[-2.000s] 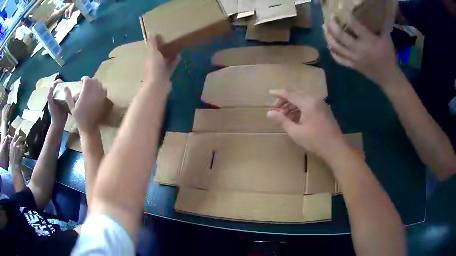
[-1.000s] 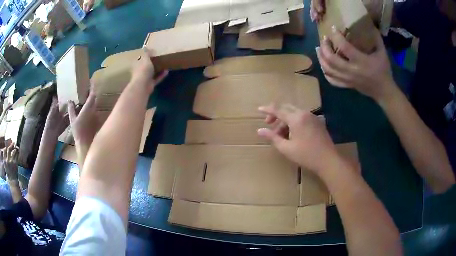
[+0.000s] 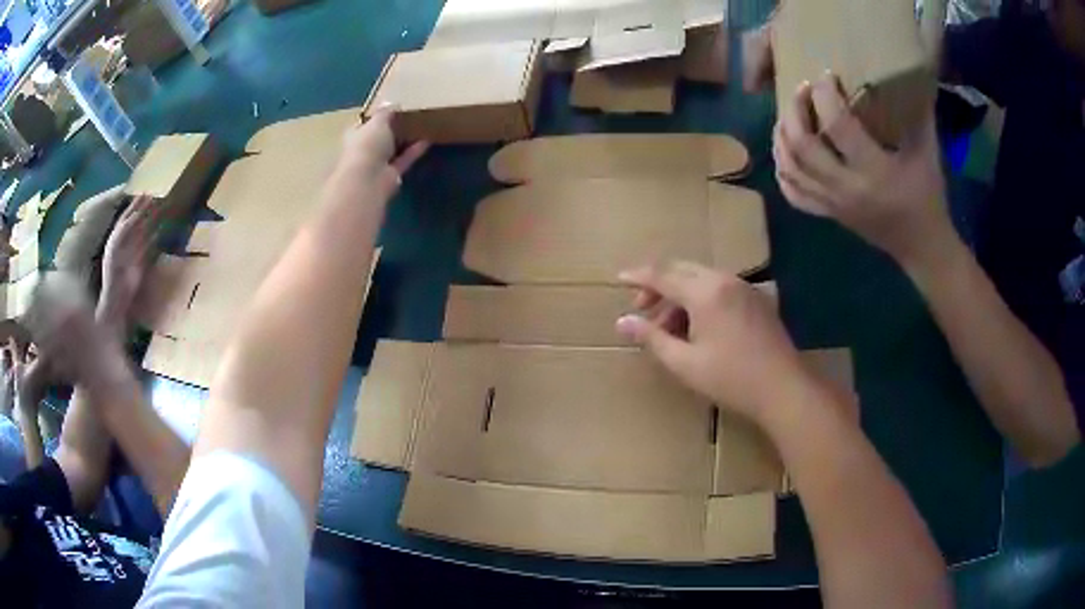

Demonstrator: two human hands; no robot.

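Note:
A brown die-cut box blank (image 3: 571,416) lies flat in front of me, its rounded tuck flap at the far end and two dark slots in its middle panel. My right hand (image 3: 702,327) is over the right part of the blank, fingers bent and apart, holding nothing. A finished box (image 3: 458,89), closed, sits beyond the blank to the left. My left hand (image 3: 383,143) is at its near left corner, with thumb and fingers on it.
Another flat blank (image 3: 268,238) lies to the left. Stacked blanks (image 3: 631,42) lie at the far side. At the right another person's hand (image 3: 851,167) holds a box (image 3: 851,60). At the left, another person's hands are near a closed box (image 3: 173,164). A bluish upright item (image 3: 101,107) stands far left.
My left hand and the closed box have come down from the raised, tilted position, then shifted slightly right. My right hand has barely moved. The left neighbour's box now lies lower, one hand off it.

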